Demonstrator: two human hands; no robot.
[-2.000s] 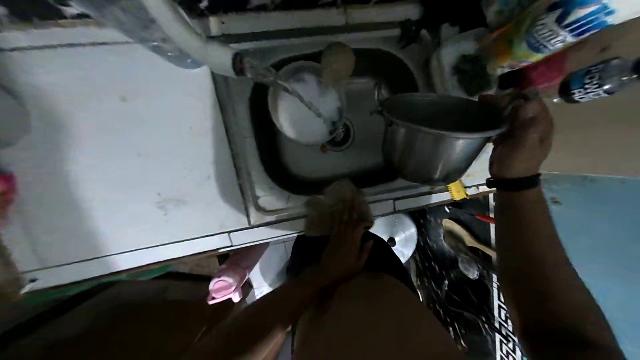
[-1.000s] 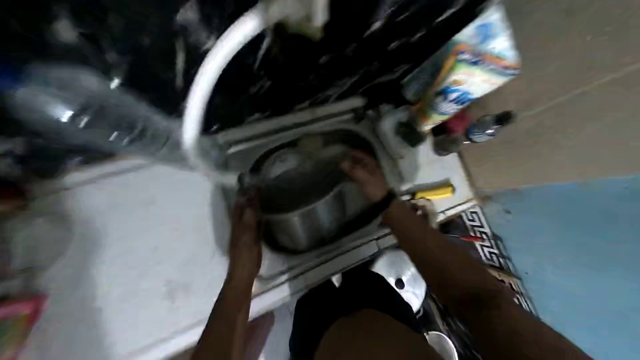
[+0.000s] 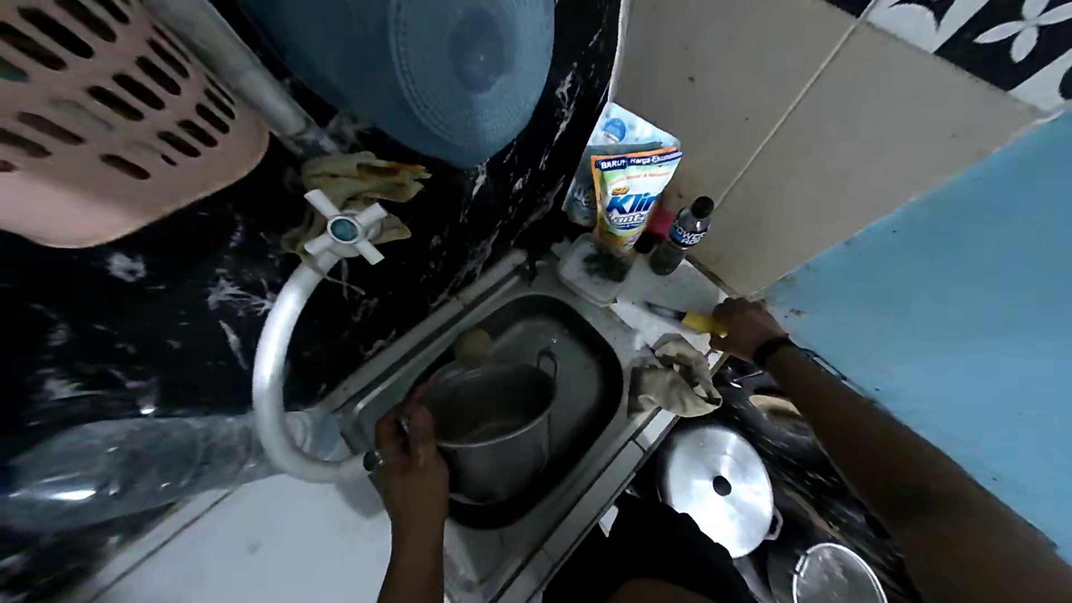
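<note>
A metal pot (image 3: 494,419) stands tilted in the sink basin (image 3: 586,377), and my left hand (image 3: 414,456) grips its left rim by the handle. At the counter's right corner my right hand (image 3: 741,327) is closed around the yellow handle of a tool (image 3: 702,322), whose dark end points left; its kind cannot be told. A crumpled cloth (image 3: 677,377) hangs over the counter edge just below that hand. A round, tan object (image 3: 473,346) sits behind the pot. The white tap hose (image 3: 272,377) ends beside my left hand.
Behind the sink are a plastic tub (image 3: 590,268), a Klin detergent pouch (image 3: 632,197) and a dark-capped bottle (image 3: 682,234). A large plastic bottle (image 3: 142,469) lies left. A pink basket (image 3: 126,117) and blue basin (image 3: 435,75) hang above. Below right is a metal lid (image 3: 720,486).
My right hand has left the pot and moved right to the yellow-handled tool. The pot, held up right of the basin two seconds ago, is now inside it. The view has swung widely.
</note>
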